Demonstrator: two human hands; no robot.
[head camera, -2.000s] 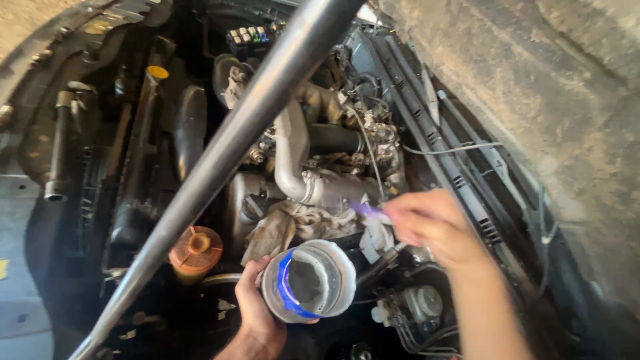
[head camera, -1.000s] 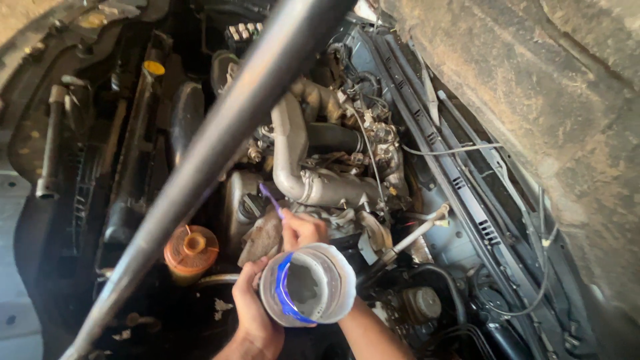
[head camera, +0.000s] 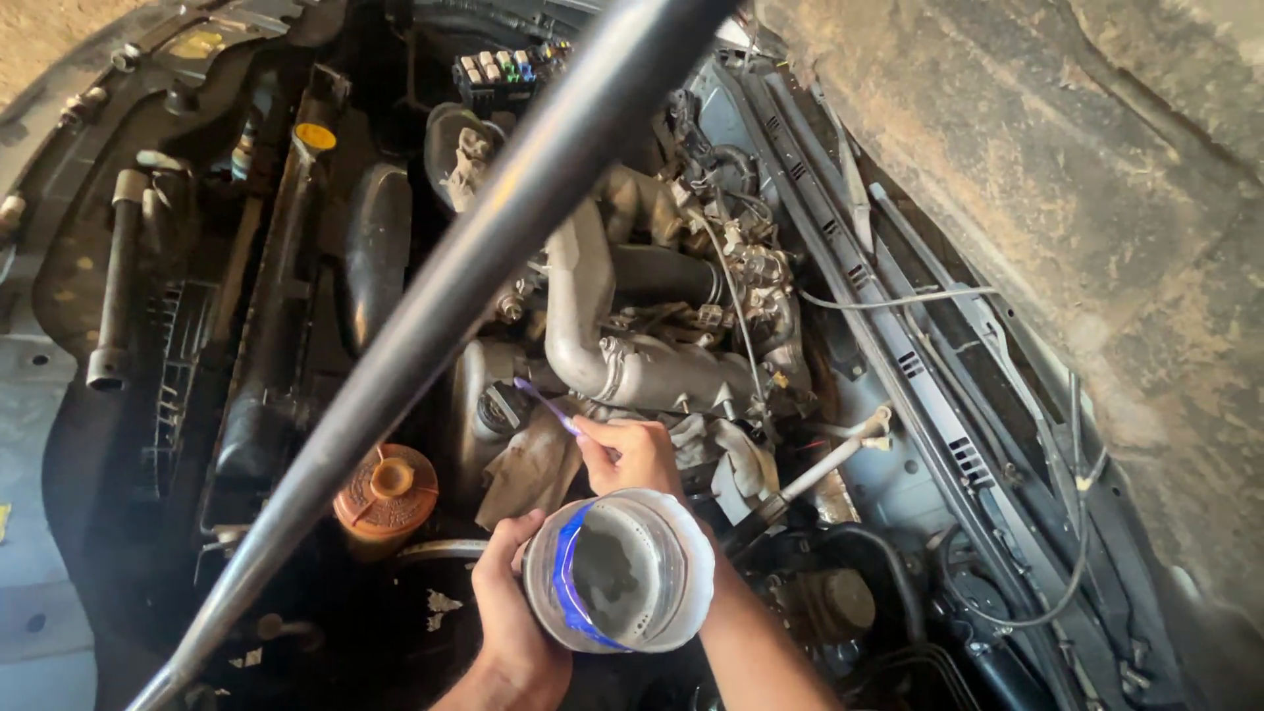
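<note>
My left hand (head camera: 518, 602) grips a clear plastic container (head camera: 620, 573) with a blue band, holding greyish liquid with bubbles at its edge. Behind and above it, my right hand (head camera: 624, 452) pinches a thin purple brush-like tool (head camera: 546, 405), whose far end is by the black oil filler cap (head camera: 504, 407) on the engine's cover. The tool's head is too small to make out. A brown rag (head camera: 533, 464) lies below the cap, left of my right hand. Grey metal intake pipe (head camera: 652, 373) runs just above that hand.
A long metal bar (head camera: 444, 286) crosses diagonally in front of the engine. An orange-capped reservoir (head camera: 385, 494) stands left of my hands. A socket wrench-like tool (head camera: 118, 281) rests at the far left. Gloves or cloths (head camera: 736, 464) and a pale rod (head camera: 825, 464) lie to the right.
My right hand has moved left with the purple tool, from right of the container to behind it near the filler cap. My left hand still holds the container.
</note>
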